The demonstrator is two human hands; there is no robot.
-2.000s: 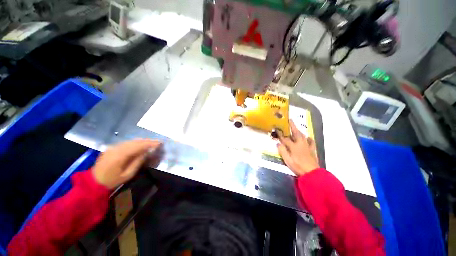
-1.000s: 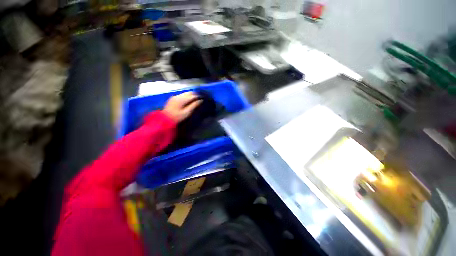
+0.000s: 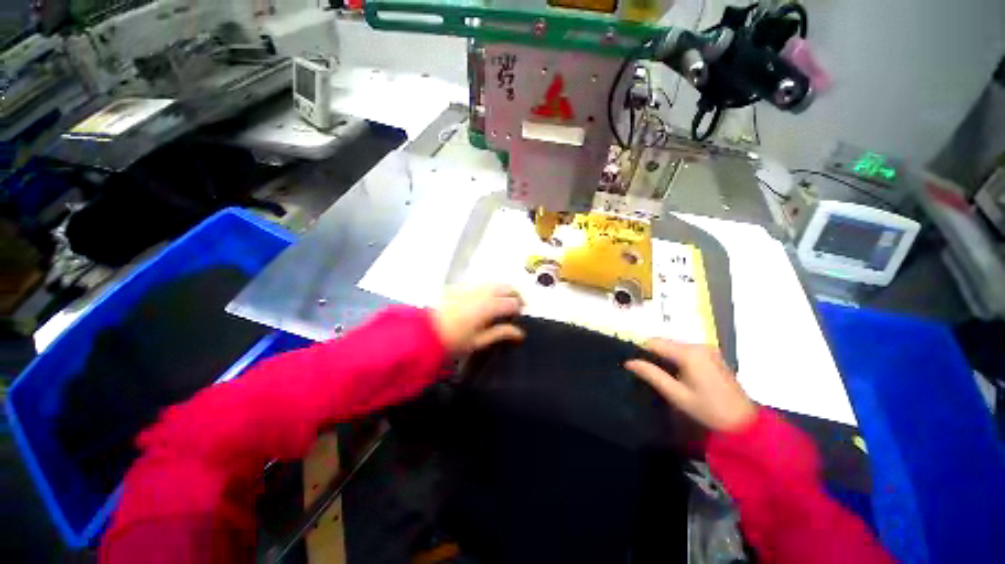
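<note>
A black fabric panel point(image 3: 562, 386) lies over the front edge of the machine bed and hangs down towards me. My left hand point(image 3: 482, 317) holds its upper left edge. My right hand point(image 3: 696, 380) holds its upper right part, thumb and fingers at the edge. The panel's far edge is just in front of the yellow clamp template point(image 3: 601, 256), which has two round metal-rimmed holes at its near edge. The template sits below the pinkish-grey machine head point(image 3: 551, 121). The fingertips' undersides are hidden.
A blue bin point(image 3: 44, 441) with black panels point(image 3: 165, 353) stands at the left. Another blue bin point(image 3: 926, 408) stands at the right. The white feed plate point(image 3: 782, 331) surrounds the template on the metal bed point(image 3: 298, 286). A control panel point(image 3: 857, 240) stands right of the head.
My left hand has moved from the left bin to the bed, and a black panel is now held in front of the template. The view has turned back to the machine; my right hand is visible again.
</note>
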